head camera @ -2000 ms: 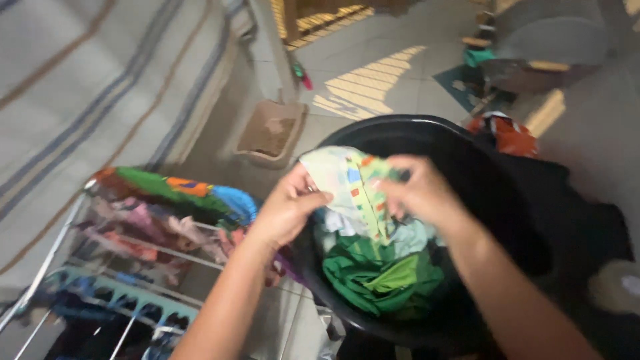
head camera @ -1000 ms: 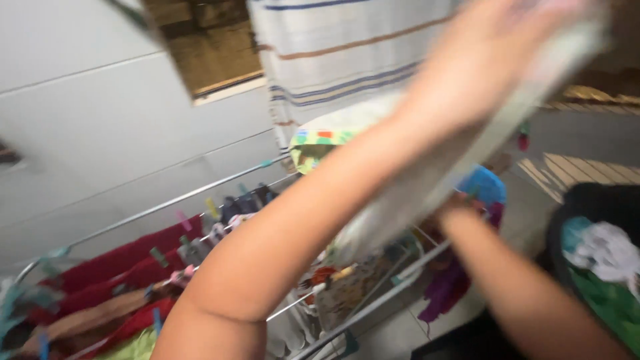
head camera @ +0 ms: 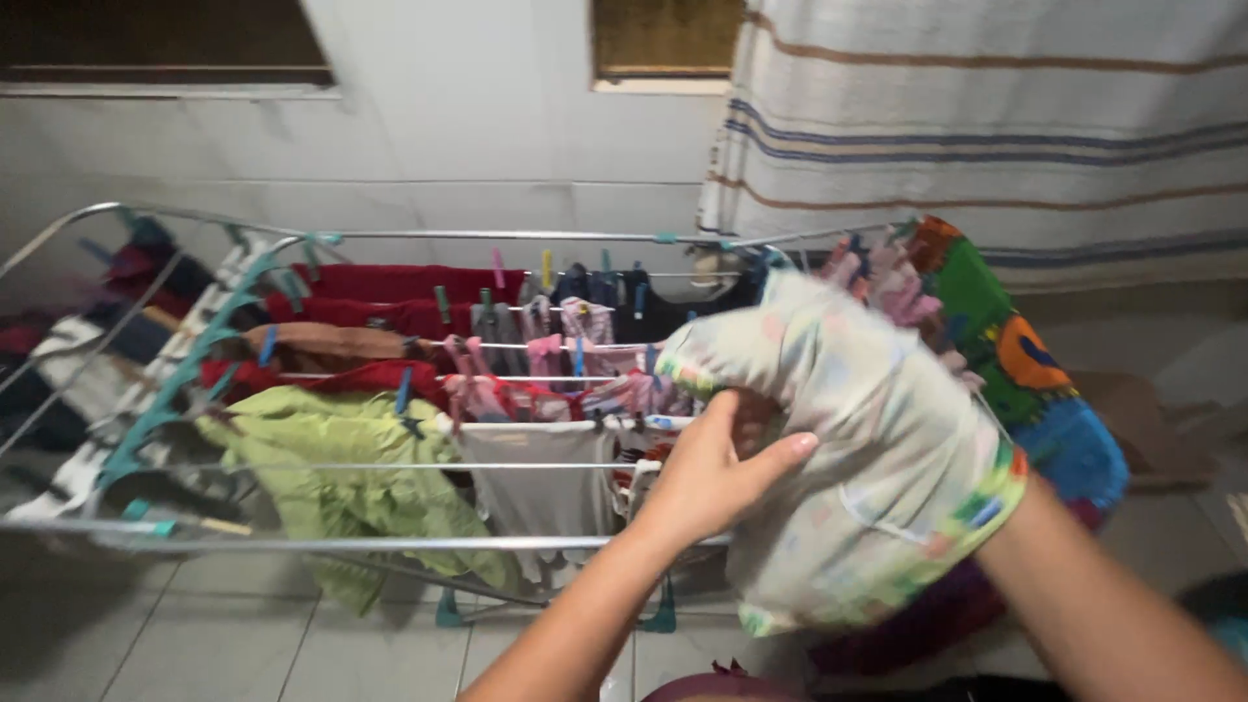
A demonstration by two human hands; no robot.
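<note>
A pale children's garment with a colourful patterned edging (head camera: 858, 439) is spread between my two hands, in front of the right part of a metal drying rack (head camera: 575, 543). My left hand (head camera: 726, 463) grips it at its left side, with the thumb lying along the cloth. My right hand is hidden inside or behind the garment; only the forearm shows, coming out at the lower right edge. Behind and left of the garment, a light green garment (head camera: 341, 458) and a grey cloth (head camera: 541, 478) hang on the rack.
Red cloths (head camera: 409, 283) and small pink items hang from rails with clothes pegs (head camera: 547, 268). A green, orange and blue cloth (head camera: 1014, 361) hangs over the rack's right end. A striped curtain (head camera: 975, 127) hangs behind, beside a tiled wall (head camera: 468, 127).
The view has swung left from the black tub to the drying rack. My hands, over the tub two seconds ago, now hold the pale garment up before the rack.
</note>
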